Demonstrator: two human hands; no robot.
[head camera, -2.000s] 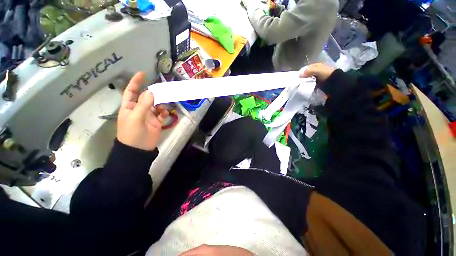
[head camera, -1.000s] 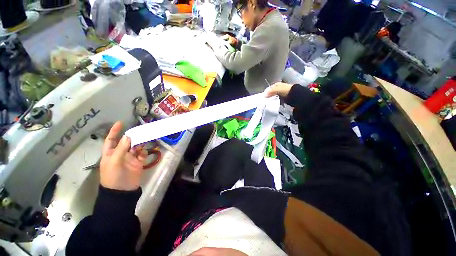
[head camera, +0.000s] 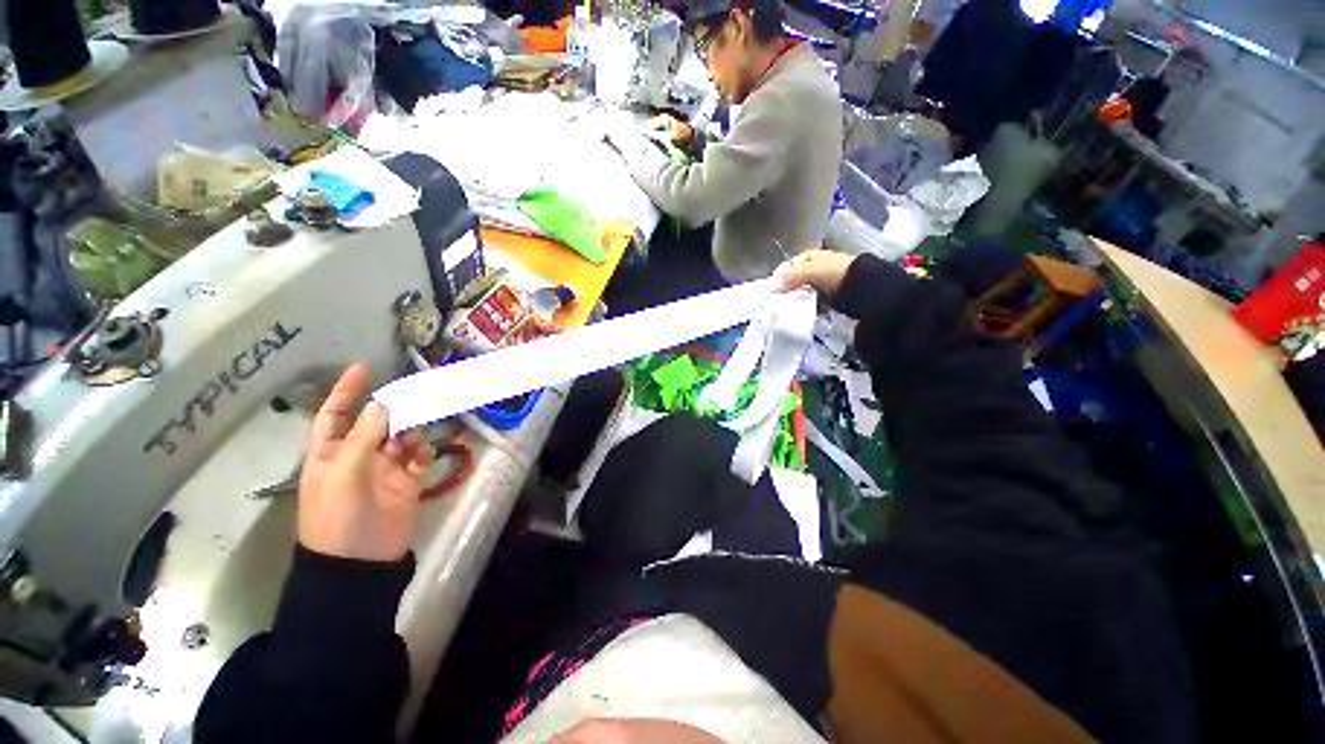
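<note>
A white band point(head camera: 581, 352) is stretched in the air between my hands, over the front edge of the sewing machine table and my lap. My left hand point(head camera: 358, 480) pinches its left end between thumb and fingers, in front of the cream-white sewing machine point(head camera: 218, 385). My right hand point(head camera: 817, 273) holds the other end higher up and farther right. Loose loops of the band point(head camera: 766, 381) hang below my right hand. The right fingertips are small and partly hidden by the band.
Red-orange scissor handles point(head camera: 448, 471) lie behind my left hand. A blue tray point(head camera: 504, 409) and a red-brown packet point(head camera: 494, 316) are at the table end. Green scraps point(head camera: 677, 385) lie beyond my lap. A person point(head camera: 763, 160) works at a white-covered table. A pale table edge point(head camera: 1184, 349) is at right.
Since the earliest frame the view has tilted up, showing more of the other person and the workshop. The band stays stretched between both hands, now slanting up to the right more steeply.
</note>
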